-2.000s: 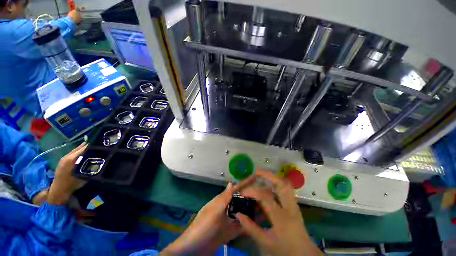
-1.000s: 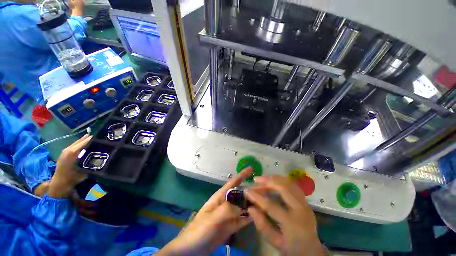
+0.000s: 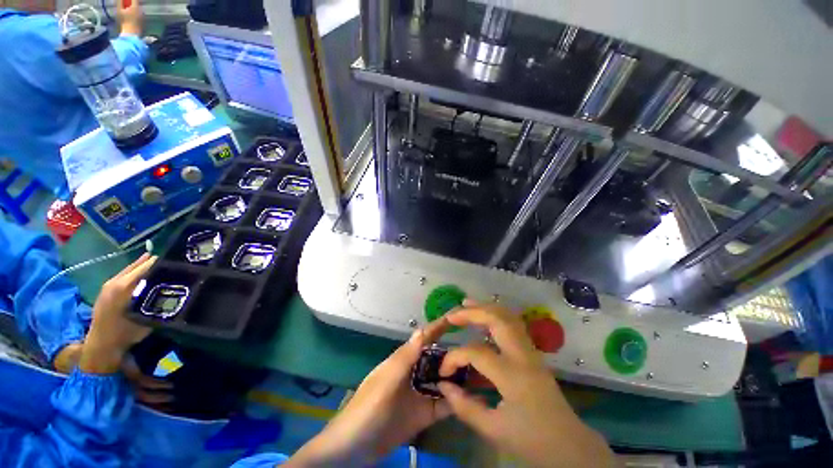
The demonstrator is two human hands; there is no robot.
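Observation:
A small dark watch housing [image 3: 428, 372] with a shiny rim is held in front of the press's front panel. My left hand [image 3: 388, 402] grips it from the left and below. My right hand [image 3: 511, 379] has its thumb and fingers at the housing's right side, covering part of it. Whether a second part is in the fingers cannot be told. The off-white press [image 3: 384, 279] stands just beyond, with black fixtures [image 3: 461, 160] inside. A dark rounded-square piece [image 3: 580, 293] lies on its front panel.
Green buttons [image 3: 626, 350] and a red emergency stop [image 3: 546, 335] are on the panel. A black blister tray [image 3: 219, 302] with framed parts is at left; one front pocket holds no part. A neighbour's hand [image 3: 114, 311] is beside it. A blue dispenser controller [image 3: 151, 174] and monitor [image 3: 242, 73] stand behind.
Both hands stay together at the housing. The right fingers have shifted over it, and the housing's face is turned more toward the view than one second ago. The camera view has shifted slightly.

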